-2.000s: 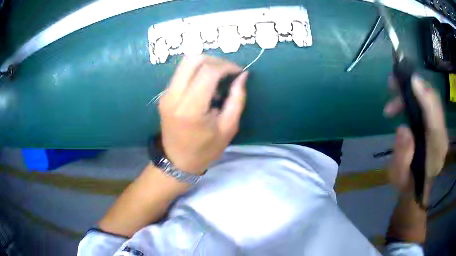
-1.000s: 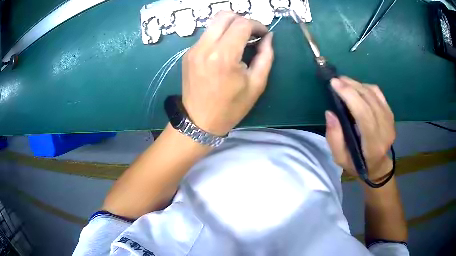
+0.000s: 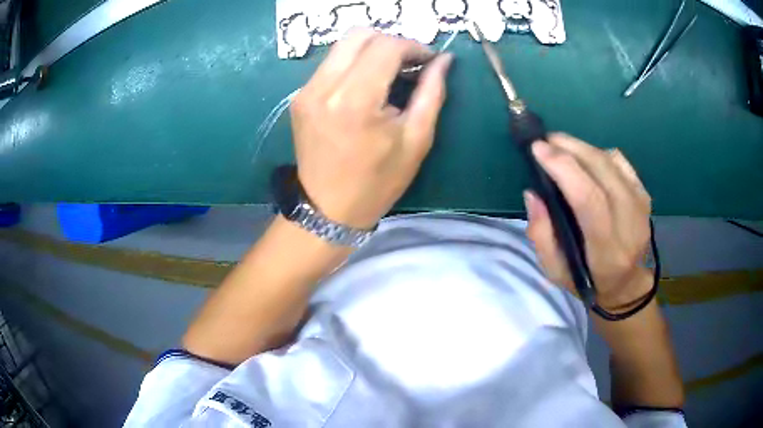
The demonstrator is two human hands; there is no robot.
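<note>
The grey-white multi-gang assembly (image 3: 422,18) lies on the green bench at the top, its scalloped edge towards me; the frame's top edge cuts it off. My left hand (image 3: 364,125) pinches thin solder wire (image 3: 448,42) between thumb and fingers, its end by the scalloped edge, with loose strands trailing out to the left. Something black shows inside that hand; I cannot tell what. My right hand (image 3: 586,217) holds the black-handled soldering iron (image 3: 548,180), its metal tip up at the scalloped edge, a little right of the wire end.
Silver tweezers (image 3: 661,54) lie on the bench (image 3: 192,109) at the upper right. A black object (image 3: 755,67) stands at the far right edge. A white-silver rail (image 3: 88,38) curves across the upper left. A blue bin or stool (image 3: 104,220) is below the bench edge at left.
Against one second ago, the assembly and tweezers sit further right in view. The iron's tip has moved left along the assembly. Earlier the iron was far right, by the tweezers.
</note>
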